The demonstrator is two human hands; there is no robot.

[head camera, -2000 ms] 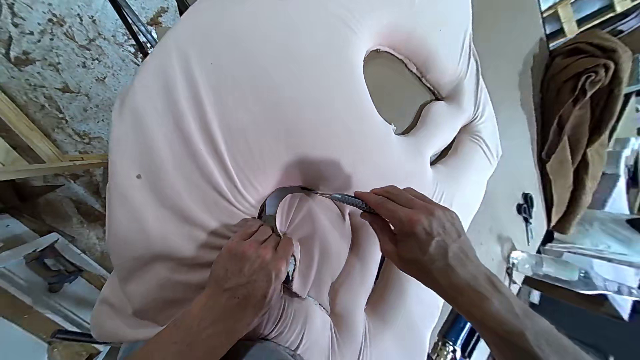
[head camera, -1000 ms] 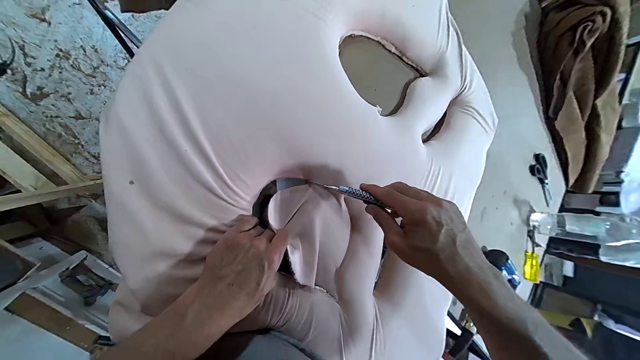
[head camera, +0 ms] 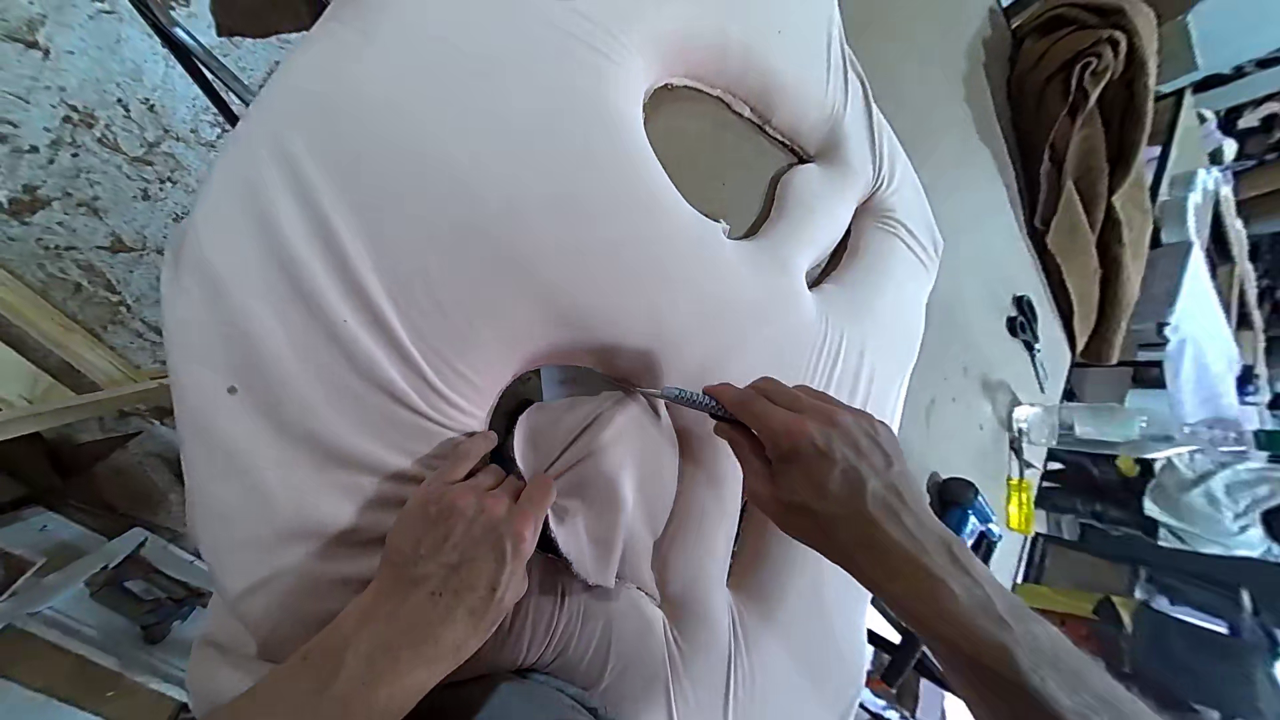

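Observation:
Pale pink fabric (head camera: pixel 480 220) is stretched over a large padded form with several openings. My right hand (head camera: pixel 820 460) grips a craft knife with a knurled metal handle (head camera: pixel 692 400); its tip meets the fabric at the upper right edge of the lower opening. A cut flap of fabric (head camera: pixel 610 470) hangs over that opening, still joined on its right side. My left hand (head camera: pixel 465 540) lies at the opening's left edge, its thumb and fingers at the flap's left side; whether they pinch the fabric is unclear. Another opening (head camera: pixel 715 160) with a ragged fabric edge lies farther up.
On the tan surface (head camera: pixel 925 120) at right lie black scissors (head camera: pixel 1026 335), a yellow-handled screwdriver (head camera: pixel 1019 505) and a clear bottle (head camera: pixel 1085 425). Brown cloth (head camera: pixel 1085 180) is heaped at the upper right. A blue tool (head camera: pixel 965 512) sits beside the form; wooden framing (head camera: pixel 60 330) stands at left.
Along the lower opening's upper edge, the cut has lengthened and more of the flap has come loose. My right hand keeps hold of the knife. The view has shifted somewhat.

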